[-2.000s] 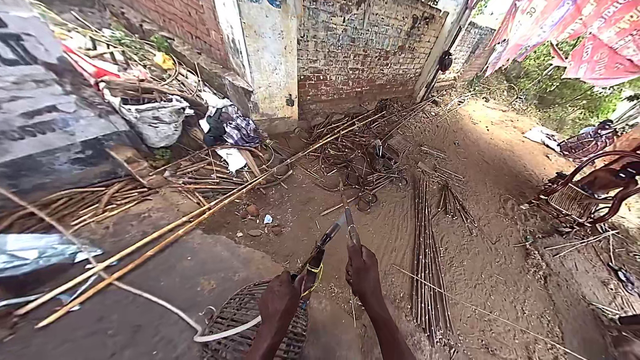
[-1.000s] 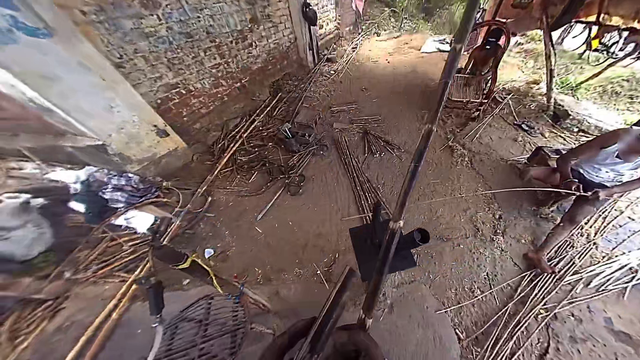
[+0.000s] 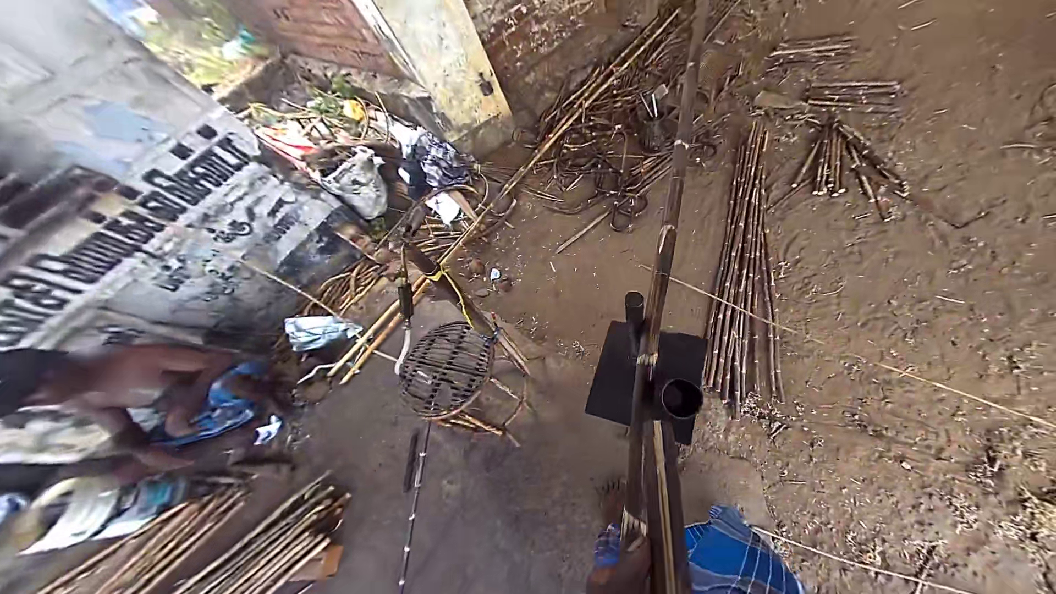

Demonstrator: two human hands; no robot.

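Observation:
My left hand (image 3: 620, 569) is at the bottom edge, partly cut off, closed on a long dark cane pole (image 3: 664, 247) that runs up past the top edge. Beside its lower end stands a thicker, shorter pole (image 3: 667, 503); what holds it is hidden. My right hand is not in view. Behind the long pole lies a black metal plate (image 3: 606, 379) with a short upright tube (image 3: 634, 307) and a wider open tube (image 3: 681, 399). To the left stands a round woven cane stool (image 3: 446, 369), with a black-handled torch (image 3: 405, 300) and its pale hose beside it.
A bundle of canes (image 3: 747, 272) lies right of the plate; short cane pieces (image 3: 837, 157) lie beyond. Tangled canes (image 3: 619, 157) are heaped by the wall. Another person (image 3: 157, 388) sits at left, near more canes (image 3: 272, 536). A blue checked cloth (image 3: 734, 557) covers my lap.
Two seconds ago both hands were up beside the stool, near the torch. One second ago they were low at the poles. The view has swung left since then, bringing the seated person at left into sight.

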